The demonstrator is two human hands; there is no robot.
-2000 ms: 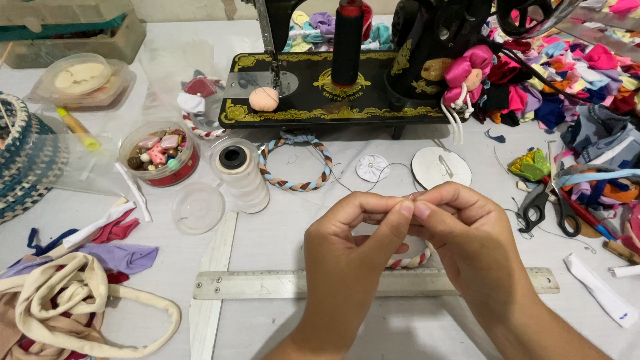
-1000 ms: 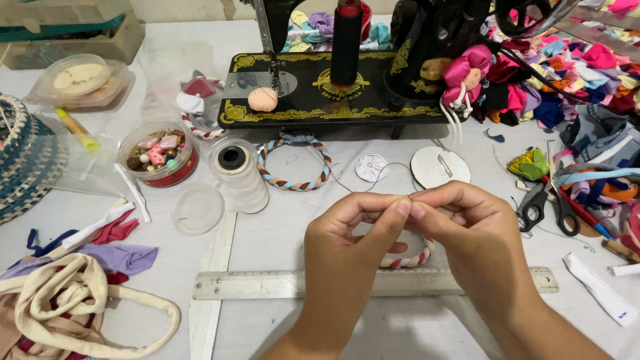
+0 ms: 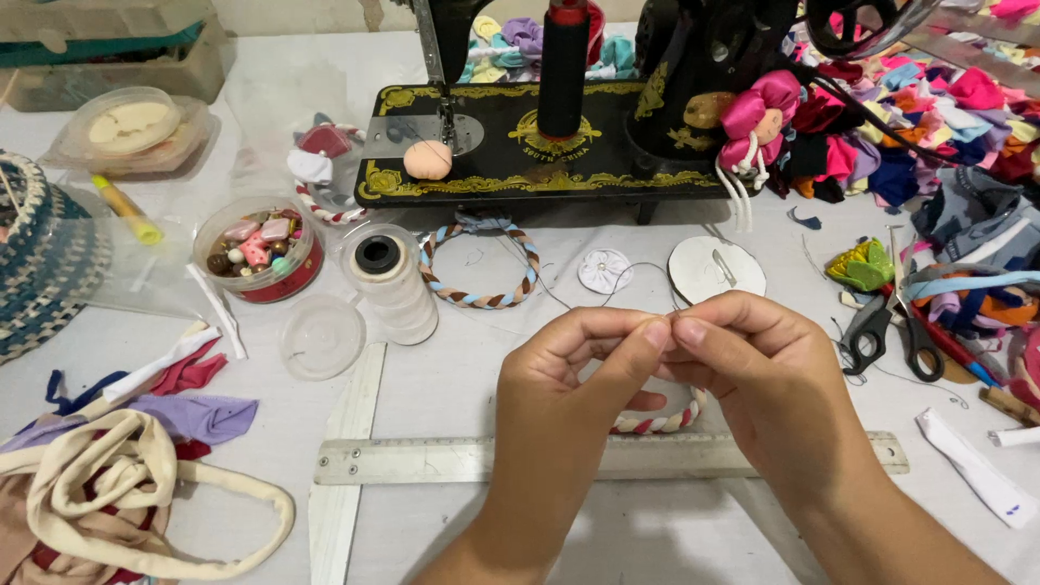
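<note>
My left hand [image 3: 569, 390] and my right hand [image 3: 756, 366] meet at the fingertips, thumbs nearly touching, pinching a dark thread [image 3: 561, 301]. A needle at the fingertips is too small to make out. The thread trails left past a white fabric rosette [image 3: 604, 271]. Behind my hands lies a white disc [image 3: 717, 268] with a metal clip on it. A red and white braided ring [image 3: 670, 421] shows partly beneath my hands, the rest hidden. A brown and blue braided ring [image 3: 479, 260] lies to the left.
A black sewing machine [image 3: 504, 175] stands at the back, a peach stuffed ball [image 3: 428, 160] on its bed. A T-square [image 3: 406, 461] crosses in front. Left are a bead tub [image 3: 284, 284], a thread spool [image 3: 390, 288] and fabric strips [image 3: 106, 496]; right, scissors [image 3: 894, 325] and scraps [image 3: 975, 219].
</note>
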